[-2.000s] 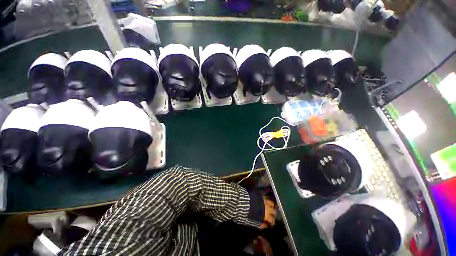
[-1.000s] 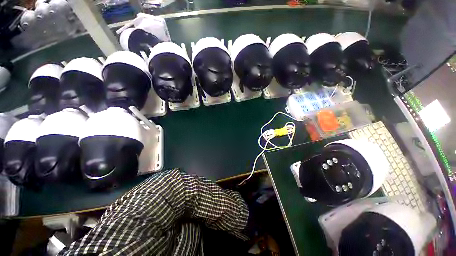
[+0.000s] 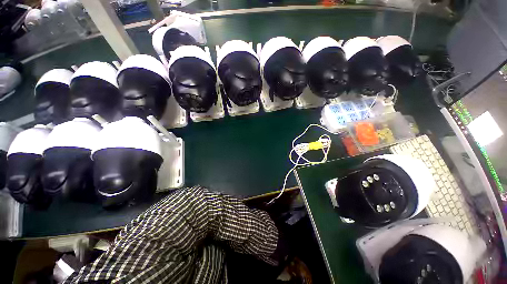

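Observation:
Two white-and-black PTZ cameras lie on the test desk at the right, one (image 3: 378, 191) with its ring of pale dots showing, the other (image 3: 422, 260) cut off by the bottom edge. My left arm, in a checked sleeve, crosses the lower middle; its dark cuff dips beside the desk edge and no left hand can be made out. My right hand is not in view. More PTZ cameras stand in a back row (image 3: 240, 77) and a front row (image 3: 125, 166) on the green bench (image 3: 233, 150).
A white cable with a yellow connector (image 3: 315, 145) hangs over the bench corner. A parts box (image 3: 383, 133), a blue-white tray (image 3: 347, 112) and a keyboard (image 3: 436, 175) lie behind the test cameras. A monitor (image 3: 483, 127) stands at the right. A pale post (image 3: 108, 28) rises at the upper left.
My left hand, visible two seconds ago beside the desk edge, has dropped out of sight. The view has shifted slightly; the cameras keep their places on the bench and desk.

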